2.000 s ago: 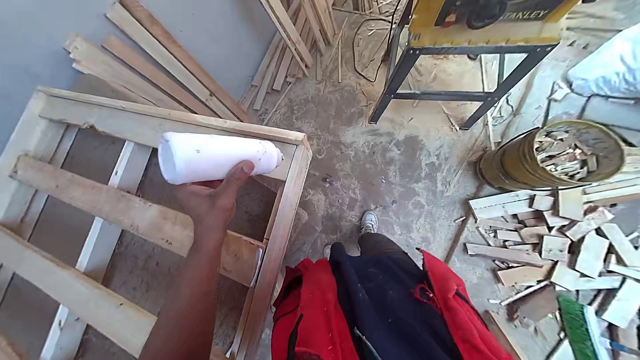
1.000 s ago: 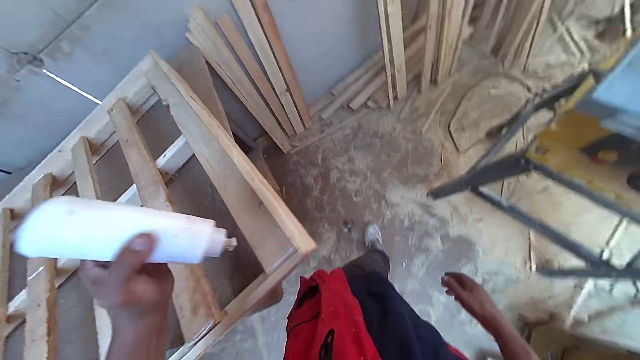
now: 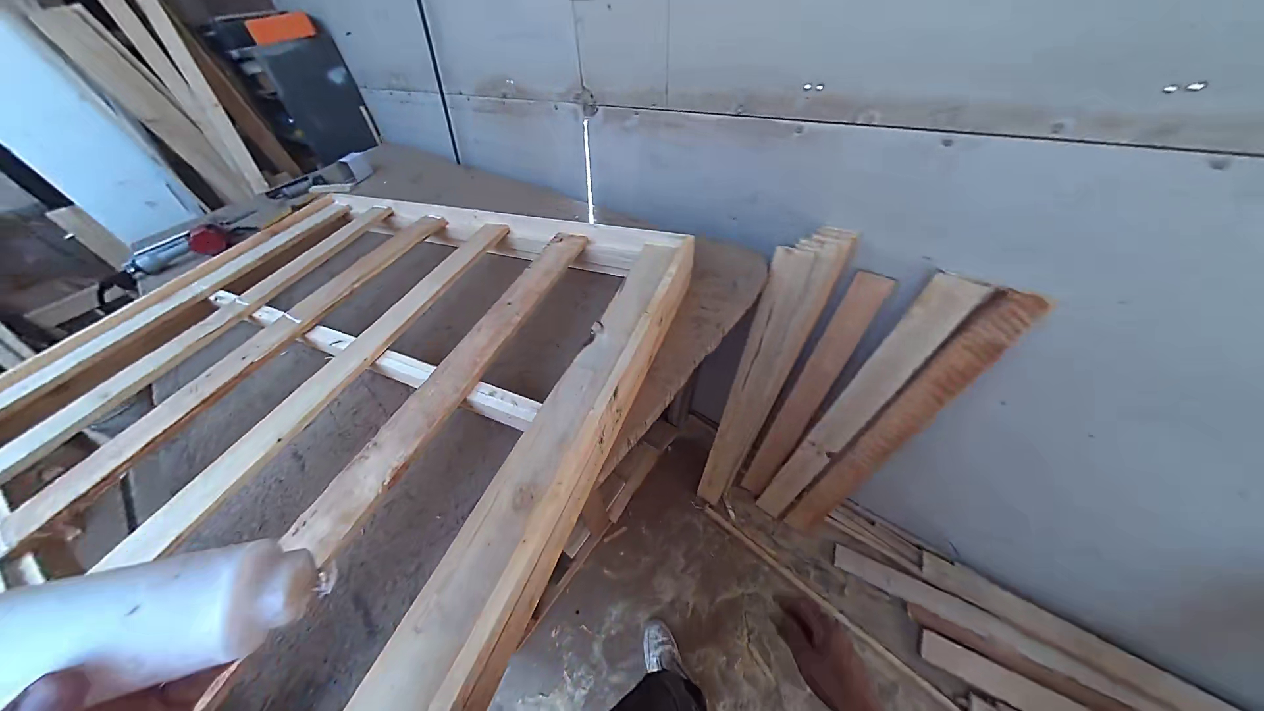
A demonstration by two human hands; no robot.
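My left hand [image 3: 148, 691], mostly cut off at the bottom left corner, grips a white plastic squeeze bottle [image 3: 138, 617] that lies nearly level, its nozzle toward the right. Beneath and beyond the bottle, a slatted wooden frame [image 3: 568, 464] rests on a worktable. Its several slats [image 3: 395, 454] cross over a pale thin batten [image 3: 400, 367]. At the lower right, over the floor, my right hand [image 3: 825, 647] is blurred and nothing shows in it; its fingers are not clear.
Boards [image 3: 829, 395] lean on the grey wall [image 3: 1066, 395], and more planks [image 3: 1017, 622] lie along its foot. The worktable's edge [image 3: 726, 316] juts past the frame. A red-ended tool [image 3: 207, 240] and more lumber [image 3: 148, 89] are at the upper left. My shoe [image 3: 660, 647] is on the dusty floor.
The view has swung up and left, so the wall and more of the frame show. The bottle stays in my left hand, now at the lower left edge. The yellow machine has left view.
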